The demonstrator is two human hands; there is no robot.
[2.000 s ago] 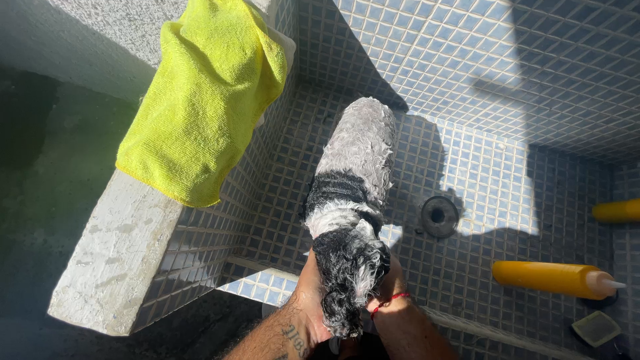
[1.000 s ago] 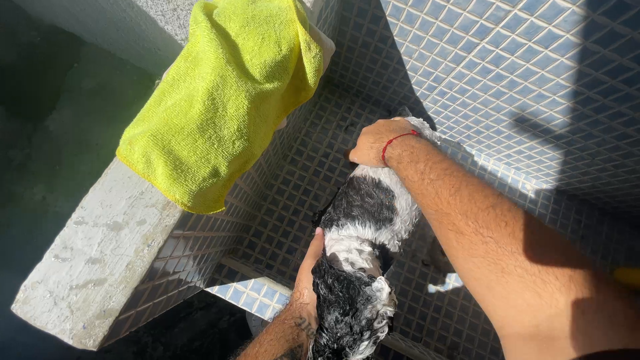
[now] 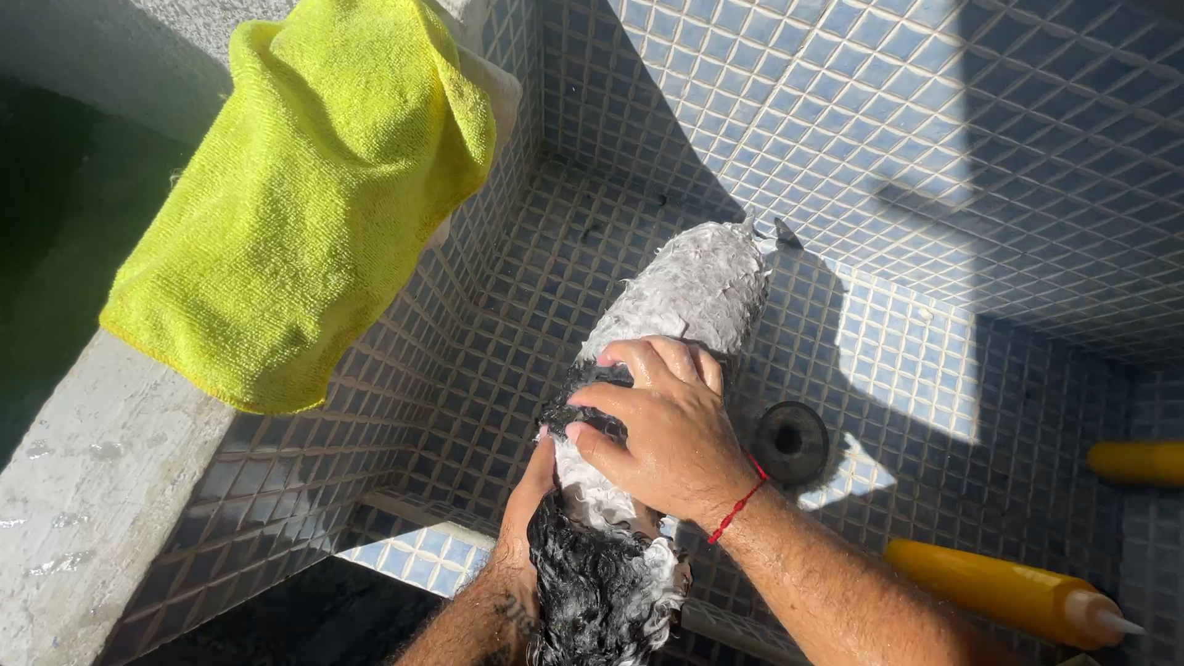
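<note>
A wet black and white dog [image 3: 684, 296] stands in a basin lined with small blue tiles, its curly head at the bottom of the view and its rump pointing up. Lather seems to coat its fur. My right hand [image 3: 661, 416], with a red string bracelet at the wrist, lies on the dog's back with the fingers spread and curled into the fur. Against the left side of its neck and shoulder is my left hand [image 3: 527, 504], mostly hidden by the dog. The dog's legs are out of sight beneath its body.
A yellow-green microfiber cloth [image 3: 305, 203] drapes over the basin's pale ledge [image 3: 111, 481] at left. Right of the dog is a round black drain piece [image 3: 792, 442]. A yellow squeeze bottle [image 3: 999, 587] lies at lower right, and another yellow object [image 3: 1142, 462] shows at the right edge.
My right hand has come back from the dog's rump to the middle of its back. My left hand stays at the neck and shoulder. The bottle and drain piece show again.
</note>
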